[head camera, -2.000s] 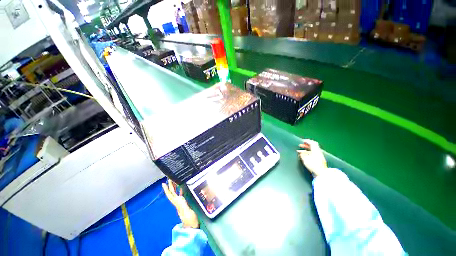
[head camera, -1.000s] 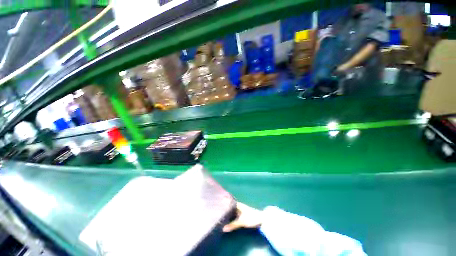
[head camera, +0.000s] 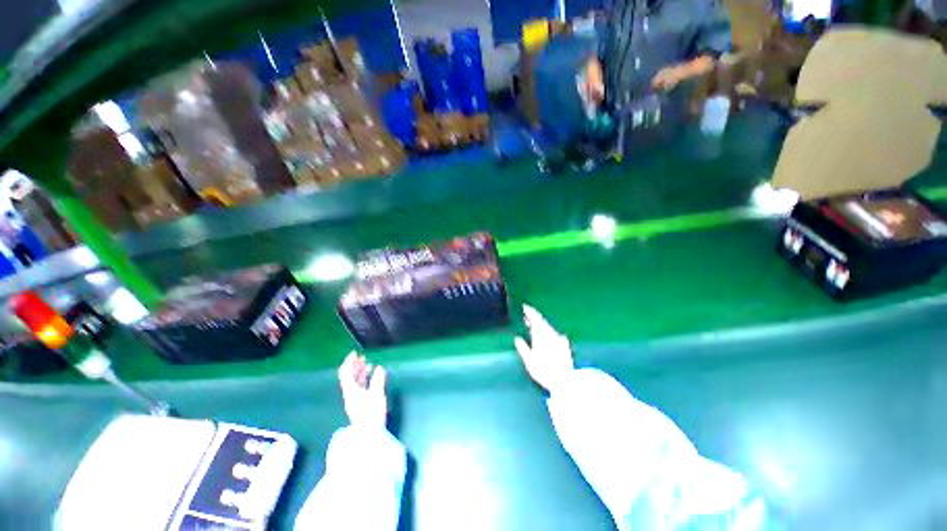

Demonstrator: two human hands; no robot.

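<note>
A closed black printed carton with a brown-orange top lies on the green conveyor straight in front of me. My left hand is at its near left corner, fingers apart, holding nothing. My right hand is just off its near right corner, open and empty. The bench scale is at lower left with a bare pale plate, partly cut off by the bottom edge. The signal light glows red-orange beside it.
Another closed carton is on the conveyor at left. An open box with its tan lid standing up is at right. A person's arm shows beyond the conveyor. Stacked brown cartons stand behind.
The carton has gone from the scale, across the bench, onto the conveyor. Both hands are now apart from it and open. The view has swung right, bringing in the open box.
</note>
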